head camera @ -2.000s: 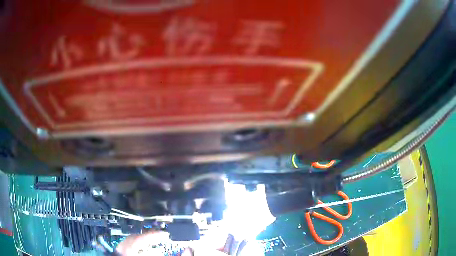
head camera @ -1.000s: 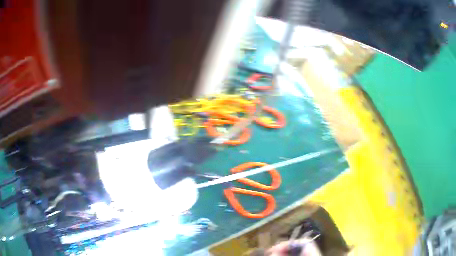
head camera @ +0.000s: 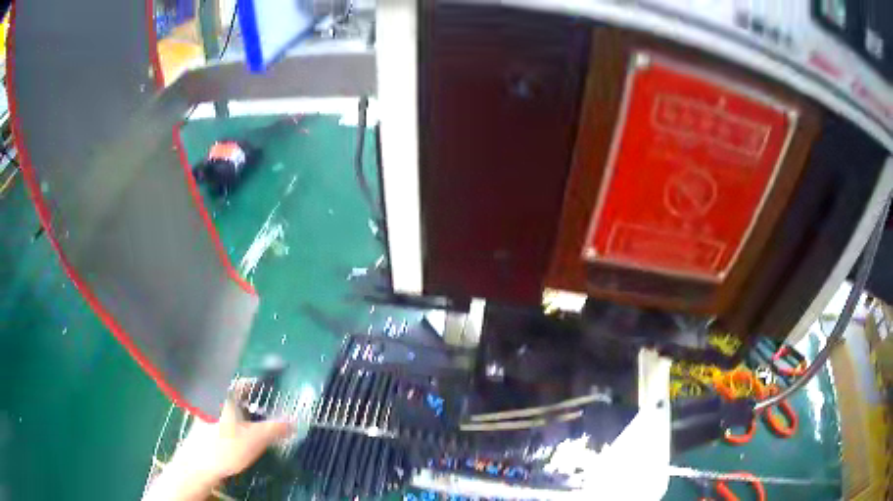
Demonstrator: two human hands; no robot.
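My left hand point(head camera: 223, 452) is bare and reaches in from the lower left edge, somewhat blurred. Its finger and thumb are at the comb-like terminal strip point(head camera: 299, 403); whether they grip it cannot be told. The strip runs right, over the row of black bars point(head camera: 348, 431). The crimping machine point(head camera: 504, 147) fills the upper middle and right, with its red warning plate point(head camera: 693, 166). The dark applicator point(head camera: 548, 362) lies under it, beside white glare. My right hand is not in view.
A grey band with red edges point(head camera: 127, 215) curves down the left. The lamp's black head point(head camera: 700, 421) and flexible neck are lower right, near orange scissors handles point(head camera: 739, 489) and yellow tangled pieces point(head camera: 697, 380). A brown cardboard surface point(head camera: 867, 391) is far right.
The view has swung from the press front to the bench's right side, then far left. A hand blurred at the box has left view; my left hand now shows at the strip.
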